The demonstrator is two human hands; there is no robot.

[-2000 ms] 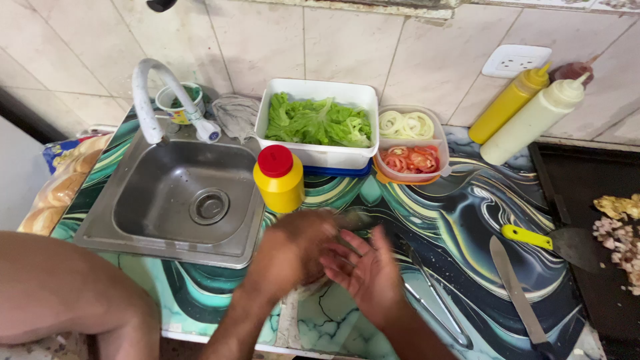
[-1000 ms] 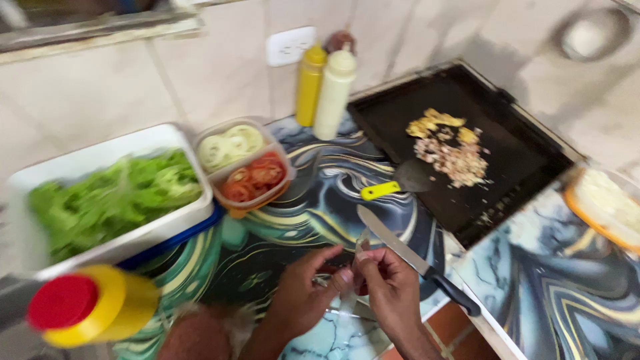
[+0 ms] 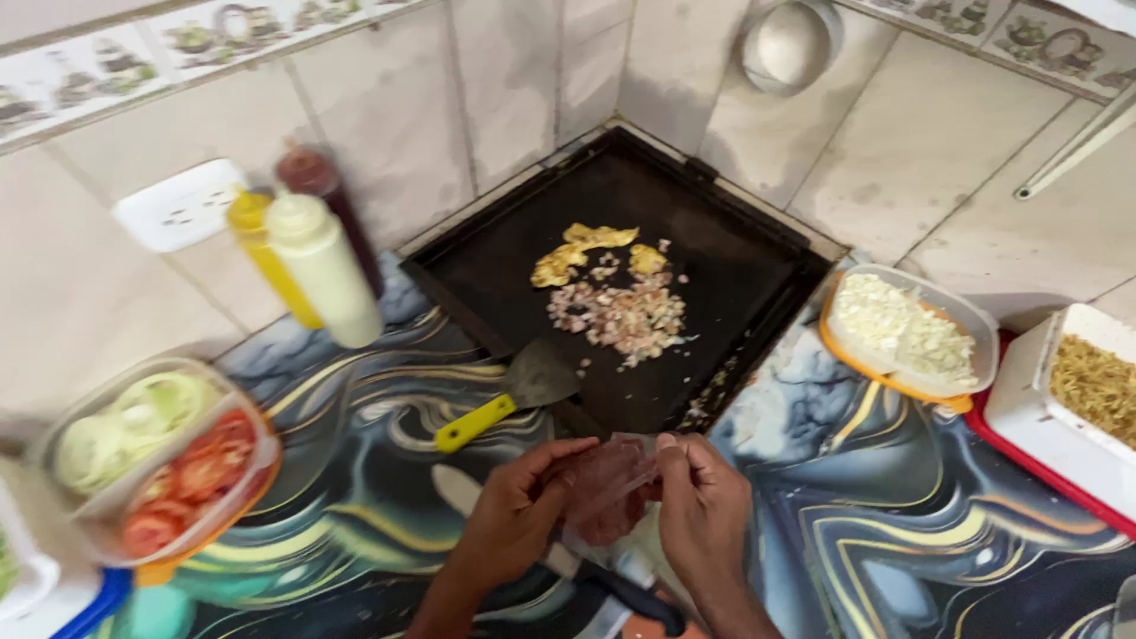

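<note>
A thin reddish-pink meat patty in clear plastic film is held between my two hands, just in front of the griddle. My left hand grips its left side, and my right hand pinches the film at its upper right. Beneath them lies a kitchen knife, partly hidden, its black handle toward the counter's front. Chopped pink meat and yellow cooked egg-like pieces sit on the black griddle. A spatula with a yellow-green handle rests its blade on the griddle's near edge.
Yellow, white and dark red squeeze bottles stand at the wall. At left is a divided container of sliced onion and tomato. A tub of white shreds and a white box of thin golden sticks are at right.
The view has swung right, bringing the griddle to the middle. My hands now hold a film-covered patty; one second ago they pinched clear film.
</note>
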